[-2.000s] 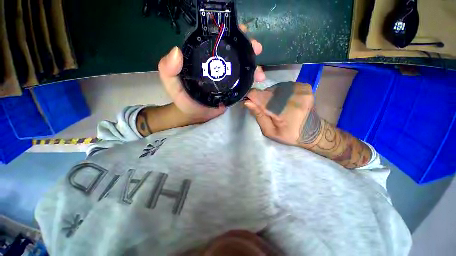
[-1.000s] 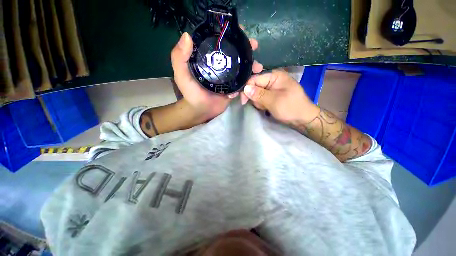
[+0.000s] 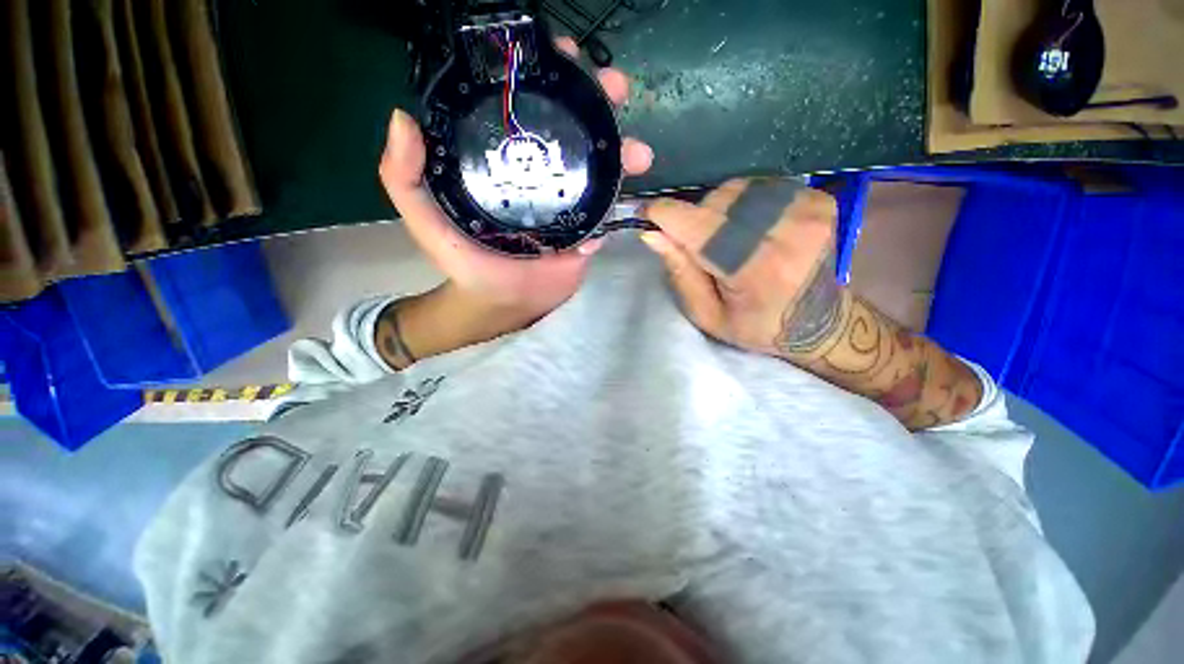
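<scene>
My left hand [image 3: 487, 266] holds a round black ear cup [image 3: 455, 162] from below, its open side facing me. A bright white centre part [image 3: 523, 158] shows inside, with thin red and white wires running up to the cup's top arm. My right hand [image 3: 747, 260] pinches a thin black boom microphone [image 3: 630, 225] between thumb and fingers. The boom's other end meets the cup's lower right rim; whether it sits in a hole there cannot be told.
Loose black booms [image 3: 591, 29] lie on the dark green bench [image 3: 779, 91] behind the cup. Cardboard dividers [image 3: 143, 130] stand at left. A finished cup [image 3: 1058, 78] lies on cardboard [image 3: 1006, 117] at right. Blue bins [image 3: 1039, 272] are below the bench edge.
The cup and my left hand have moved a little left in view. My right hand has drawn slightly away from the rim and turned back-up, and the boom shows between it and the cup.
</scene>
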